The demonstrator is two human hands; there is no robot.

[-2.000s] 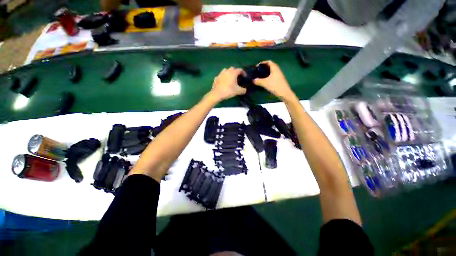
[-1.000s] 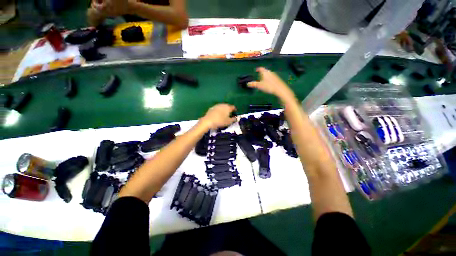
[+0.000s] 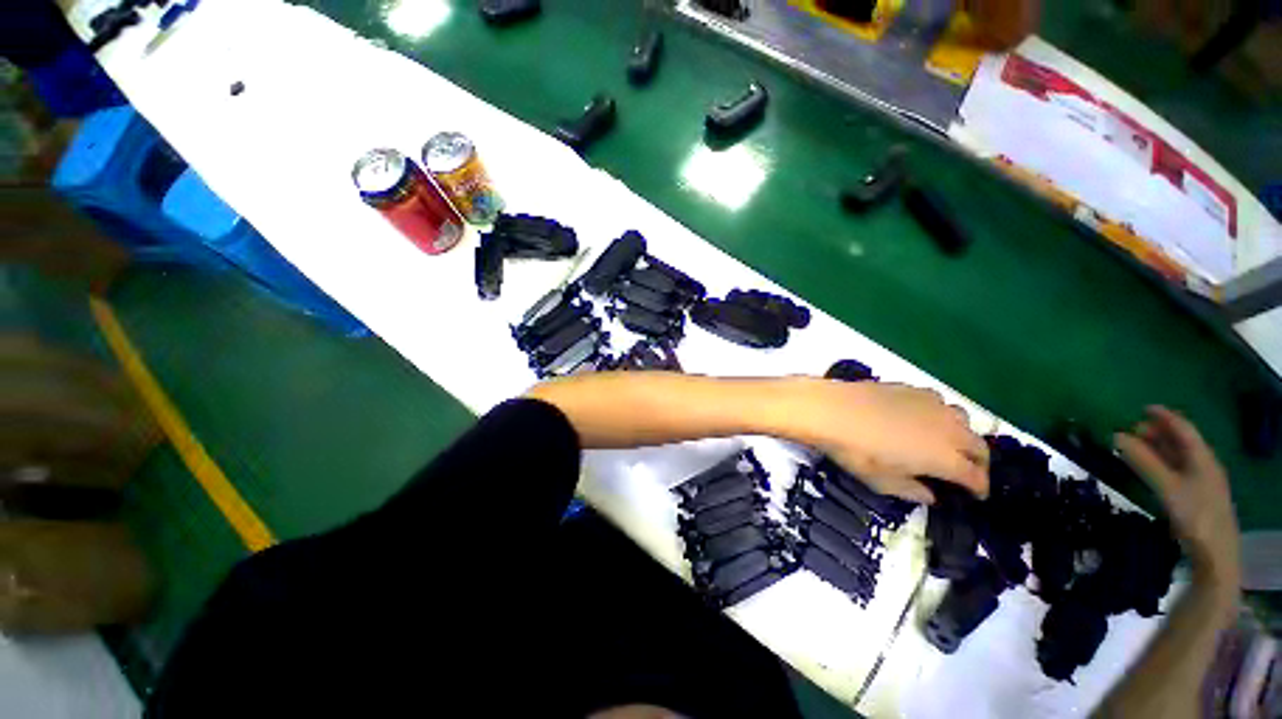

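Note:
My left hand (image 3: 900,436) is over the rows of narrow black housing covers (image 3: 731,527), fingertips at the edge of a heap of bulkier black parts (image 3: 1076,541). Whether it grips a part cannot be told. My right hand (image 3: 1174,464) is at the right, above the heap near the belt edge, slightly blurred, fingers apart, no part seen in it. More black covers lie in groups farther left (image 3: 562,337), with a bent black part (image 3: 527,239) beyond them.
A red can (image 3: 411,204) and a yellow-orange can (image 3: 461,180) stand on the white bench (image 3: 302,155). The green belt (image 3: 816,239) carries spaced black units (image 3: 737,110). Blue stools (image 3: 211,218) are beside the bench at left. Another bench (image 3: 1111,141) is across the belt.
The view has turned left, showing more bench and the stools; the clear tray has left the picture. My right hand has moved back from the belt unit towards the heap.

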